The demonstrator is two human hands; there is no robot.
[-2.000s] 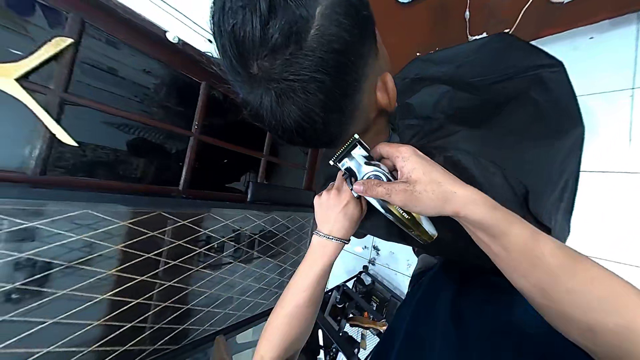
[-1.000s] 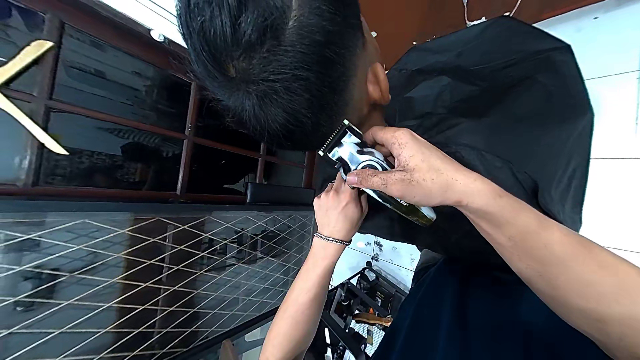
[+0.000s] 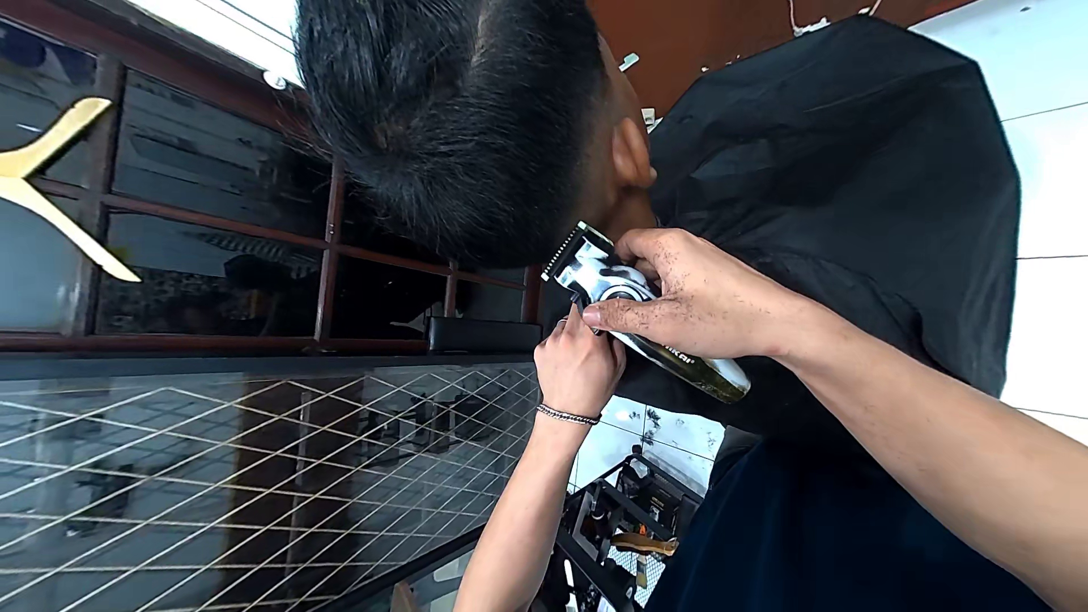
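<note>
My right hand (image 3: 697,293) grips a cordless hair clipper (image 3: 616,285) with a patterned white and dark body, its toothed blade at the back of a seated person's head (image 3: 459,127), low by the nape. Cut hair clings to that hand. My left hand (image 3: 578,361), with a chain bracelet at the wrist, is closed just below the clipper's head; its fingertips touch or nearly touch the clipper, and whether they hold anything is hidden. A black barber cape (image 3: 841,170) covers the person's shoulders and body.
A trolley (image 3: 637,501) with tools, one a wooden-handled item (image 3: 643,544), stands at the bottom. Cut hair lies on the white tiled floor (image 3: 671,429). On the left are dark-framed window panes (image 3: 212,263) and a panel with crossing lines (image 3: 255,484).
The person's head appears slightly further left than two seconds ago. Both hands stay near the nape, with the clipper still in my right hand.
</note>
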